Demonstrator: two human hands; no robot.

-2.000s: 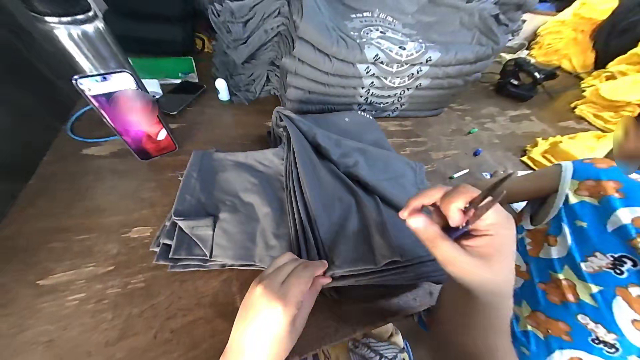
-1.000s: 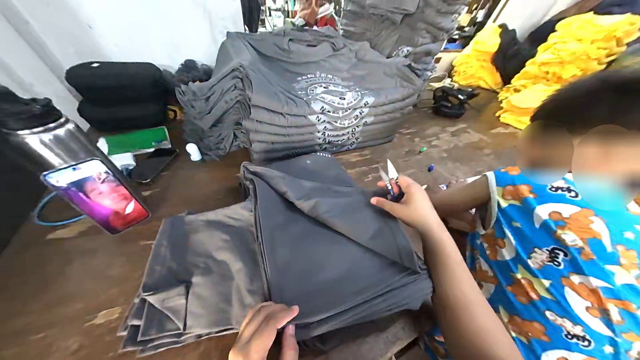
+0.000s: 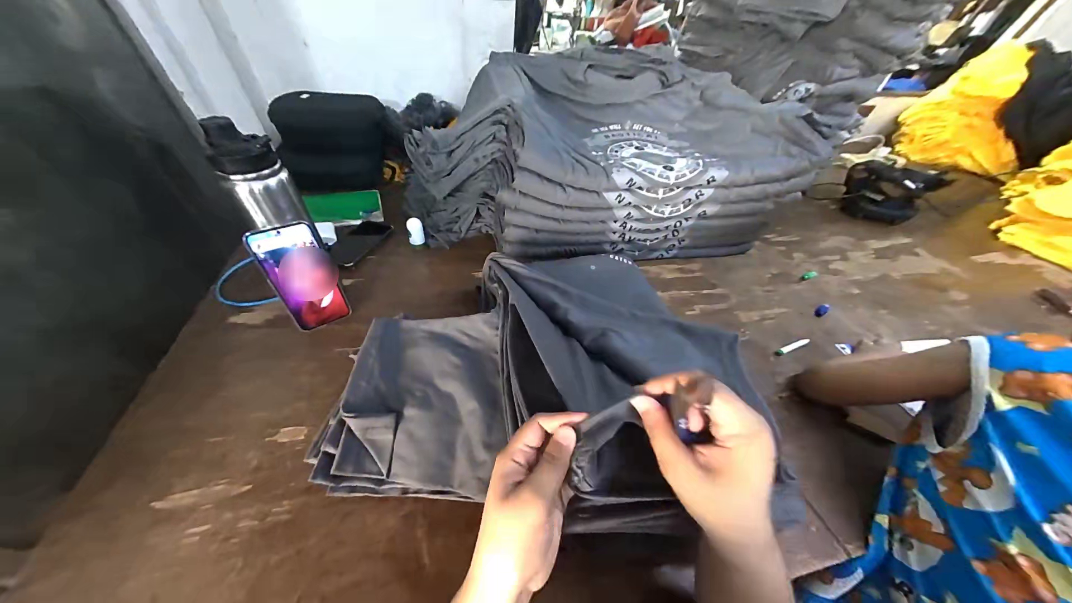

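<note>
A stack of dark grey fabric garments (image 3: 435,402) lies on the brown wooden table in front of me. My left hand (image 3: 532,486) pinches the near edge of the top garment between thumb and forefinger. To its right, my right hand (image 3: 712,452) pinches the same raised edge, which is stretched between the two hands. Something dark is also in my right palm, blurred and largely covered by the fingers; the earlier views show small thread snips in that hand.
Behind stand a pile of printed grey T-shirts (image 3: 636,167), a steel bottle (image 3: 260,184), a smartphone (image 3: 297,272) and a black case (image 3: 327,138). Yellow garments (image 3: 963,117) lie at the far right. A marker pen (image 3: 791,347) lies near another person's arm (image 3: 888,377).
My left hand has lifted the garment's near edge. My right hand has come down and left to that edge; a second ago it held the snips up over the stack's right side.
</note>
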